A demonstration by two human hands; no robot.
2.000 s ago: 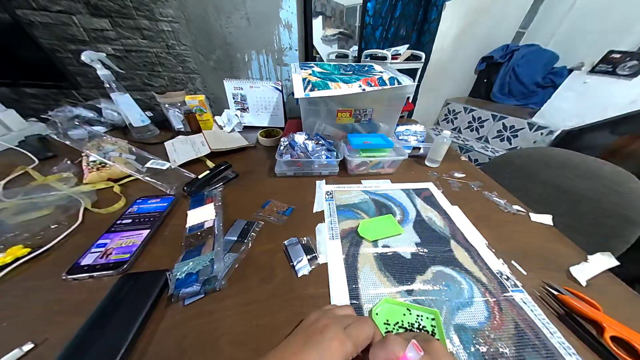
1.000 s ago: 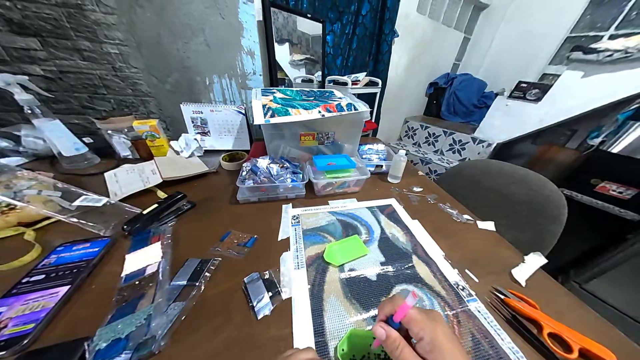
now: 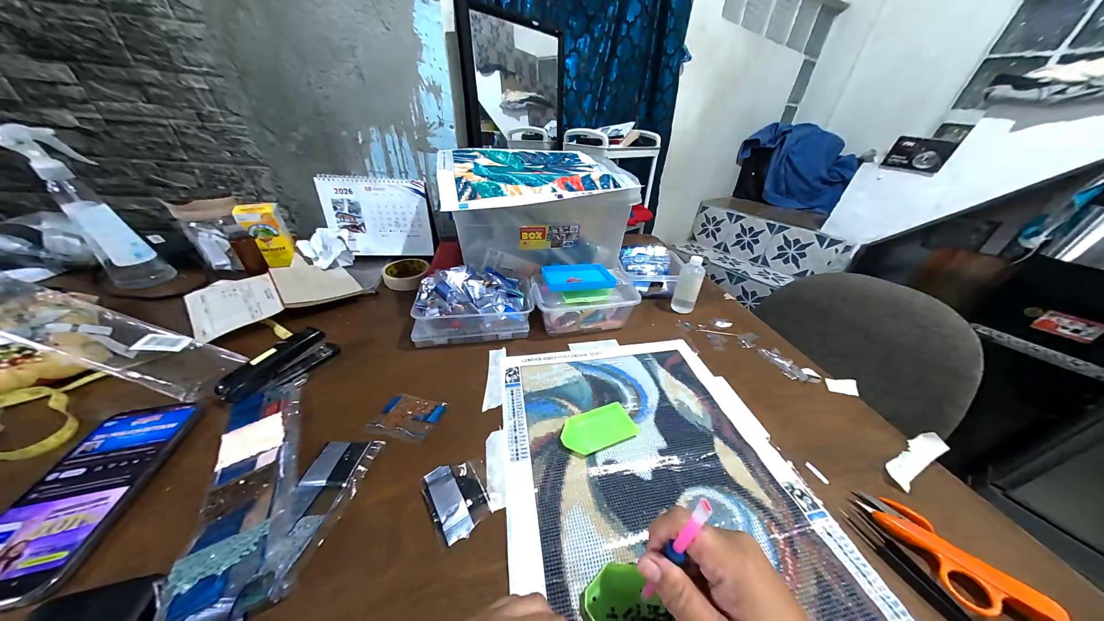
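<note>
A diamond painting canvas point(image 3: 673, 466) lies on the brown table. My right hand point(image 3: 720, 565) grips a pink diamond painting pen point(image 3: 692, 528) with a dark blue grip, its lower end over a green tray point(image 3: 614, 588) of black drills at the bottom edge of the view. My left hand point(image 3: 520, 608) shows only partly at the bottom edge, left of that tray; what its fingers do is hidden. Another green tray point(image 3: 599, 429) rests on the canvas farther up.
Orange-handled scissors point(image 3: 966, 561) and dark tweezers point(image 3: 897, 552) lie at right. Small bead packets point(image 3: 455, 502), a phone point(image 3: 86, 492) and a black stapler point(image 3: 274, 362) lie at left. Behind the canvas stand plastic containers point(image 3: 470, 326) and a small bottle point(image 3: 687, 286).
The pink pen in my right hand stands upright and in plain view, where two seconds ago only its tip showed between my hands. My left hand shows less than before. The view has turned right.
</note>
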